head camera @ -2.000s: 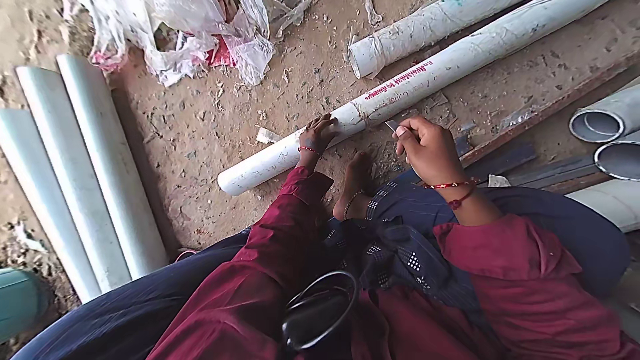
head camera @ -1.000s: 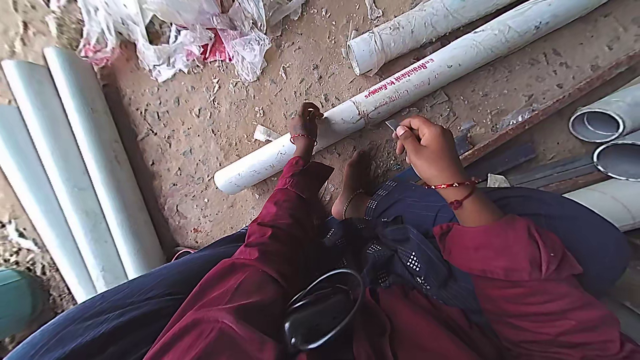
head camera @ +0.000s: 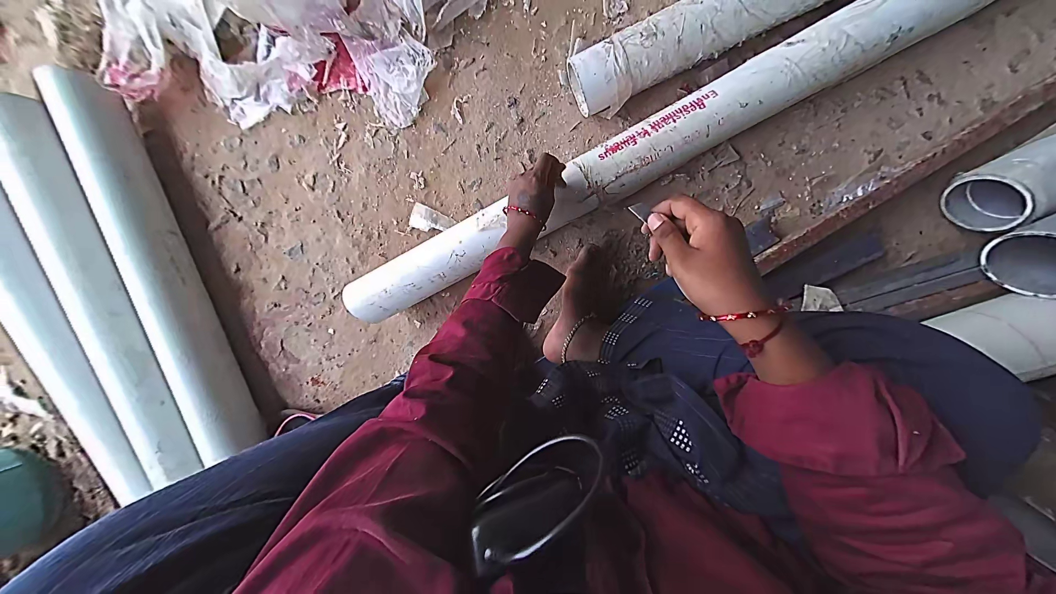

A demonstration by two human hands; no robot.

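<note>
A long white plastic pipe (head camera: pixel 462 254) with red lettering lies diagonally on the dirt ground, partly covered in plastic film farther up. My left hand (head camera: pixel 535 194) rests on the pipe below the lettering, its fingers curled at the film's edge; whether it pinches the film is not clear. My right hand (head camera: pixel 693 235) is on the near side of the pipe, apart from it, with a small flat metal blade (head camera: pixel 639 212) between thumb and fingers. A bare foot (head camera: pixel 582 305) stands close to the pipe, between my hands.
Several pale pipes (head camera: pixel 140 247) lie side by side at the left. Crumpled plastic film (head camera: pixel 272 58) is at the top left. Another film-covered pipe (head camera: pixel 652 54) lies beyond the long one. Open-ended pipes (head camera: pixel 990 202) and a rusty metal bar (head camera: pixel 907 177) are at the right.
My left hand has lifted from lying spread on the pipe and its fingers are now curled. The right hand has stayed in place with the blade.
</note>
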